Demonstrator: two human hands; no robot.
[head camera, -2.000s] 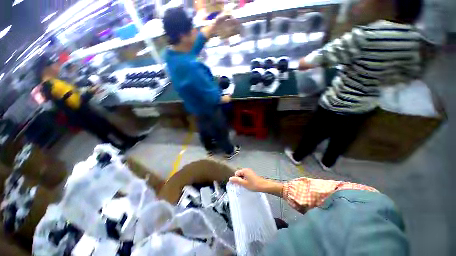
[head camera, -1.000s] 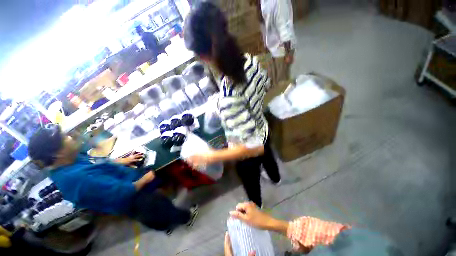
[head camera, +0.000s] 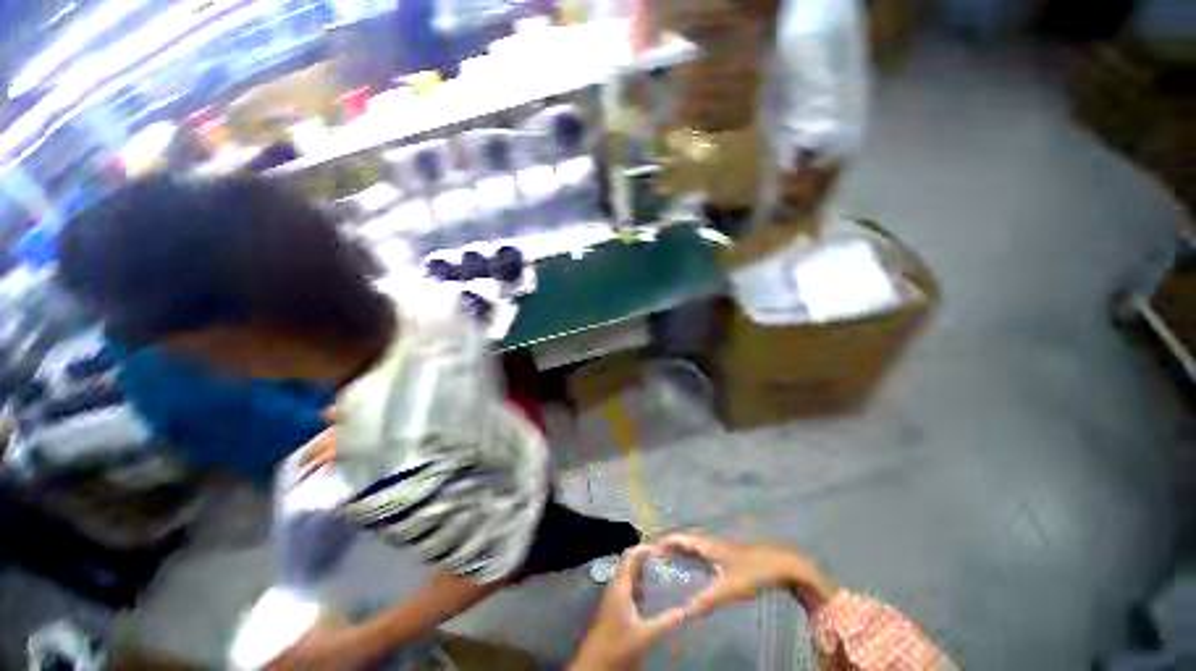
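Note:
My left hand and my right hand are at the bottom centre, fingertips close together around a ring-shaped gap. They seem to hold clear plastic, which shows as faint glints and thin edges; blur hides its exact shape. Pale translucent streaks hang below my right wrist. Whether these are the same plastic or the white ribbed stack seen before, I cannot tell.
A person in a striped top bends close at the left, holding a translucent white bag. Behind are a green bench with black-and-white units, a carton of white sheets and another person.
The view has swung right from the heap of waste. The white ribbed stack is no longer clearly visible. My left hand has come into view beside my right. The striped-top person has come closer, at the left.

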